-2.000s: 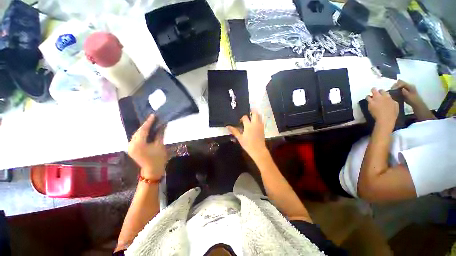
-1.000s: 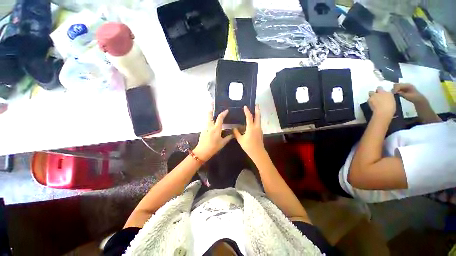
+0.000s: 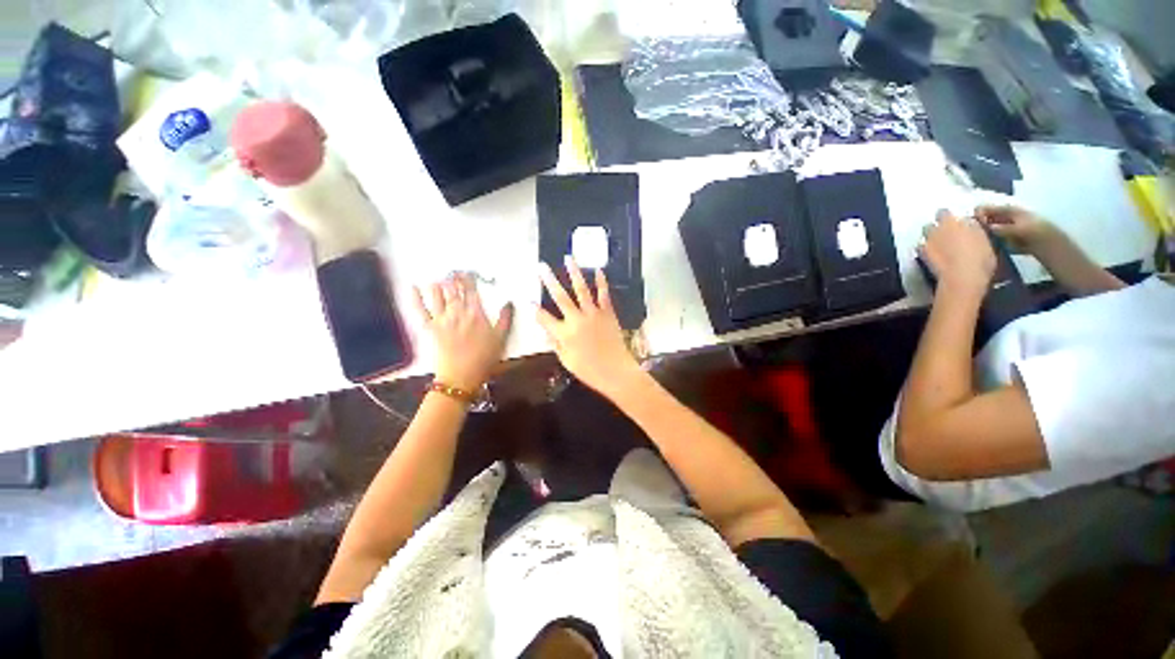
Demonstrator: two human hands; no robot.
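A black insert tray (image 3: 589, 204) with a white rounded-square item (image 3: 590, 245) in its centre lies flat on the table in front of me. My right hand (image 3: 589, 322) rests on the tray's lower part with fingers spread, touching the white item's lower edge. My left hand (image 3: 465, 332) lies on the white table left of the tray, fingers apart and holding nothing. Right of the tray are stacked black trays (image 3: 747, 290) and another black tray (image 3: 850, 286), each with a white item on top.
A large open black box (image 3: 479, 116) stands behind. A phone (image 3: 363, 315) with a cable and a red-lidded flask (image 3: 309, 180) are left. White cables (image 3: 838, 119) and plastic bags (image 3: 696, 84) lie behind. Another person's hands (image 3: 964, 251) hold a dark piece at right.
The black tray from my left hand now lies on the one in front of me, and the phone is uncovered. My left hand has let go and moved left onto the table.
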